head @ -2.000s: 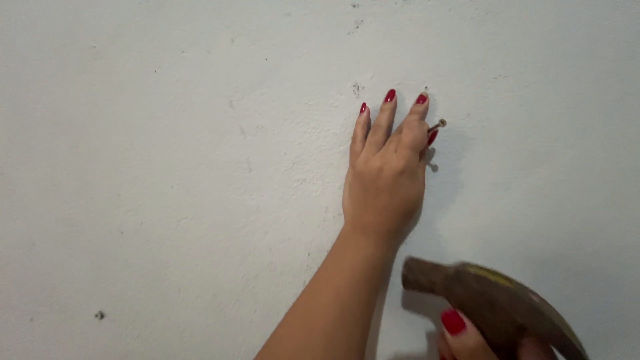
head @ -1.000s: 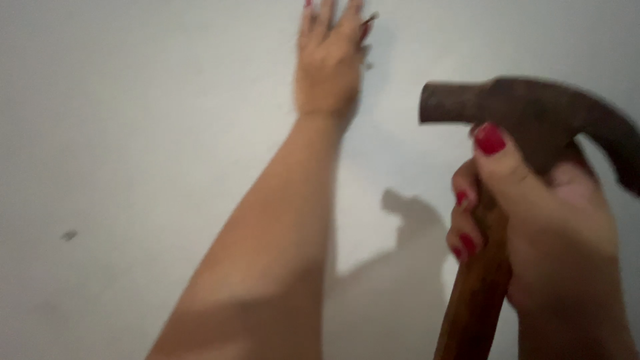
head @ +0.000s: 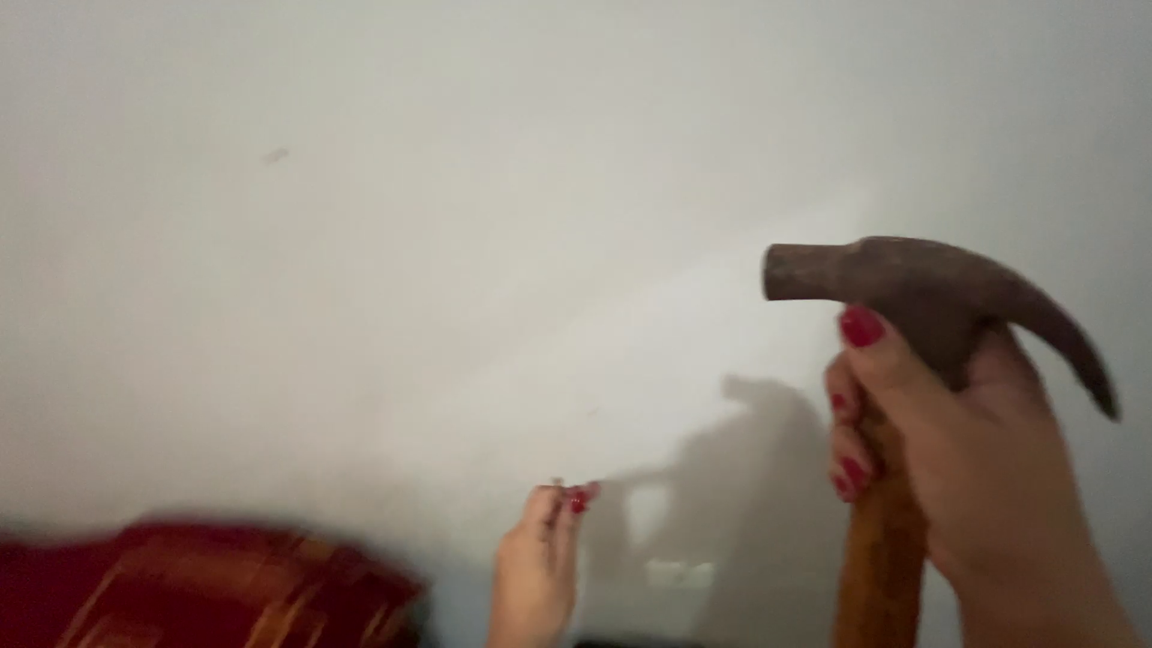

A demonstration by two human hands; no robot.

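Observation:
My right hand (head: pixel 972 459) grips a claw hammer (head: pixel 909 270) just below its dark, worn metal head. The wooden handle runs down out of the frame, and the claw curves to the right. Low in the middle, my left hand (head: pixel 535 567) is raised with its fingers drawn together. A small thin thing, blurred, shows at its fingertips; it looks like the nail (head: pixel 557 481) seen there in the first frame. The hammer stands up and to the right of my left hand, apart from it.
A pale painted wall (head: pixel 405 270) fills most of the view, with a small mark (head: pixel 275 156) at the upper left. Shadows of the hand and hammer fall on it. A dark red covered object with gold stripes (head: pixel 207 585) bulges up at the lower left.
My left hand has left its spread pose on the wall and come down, fingers together. My right hand, low in the first frame, has risen with the hammer. The view has shifted downward.

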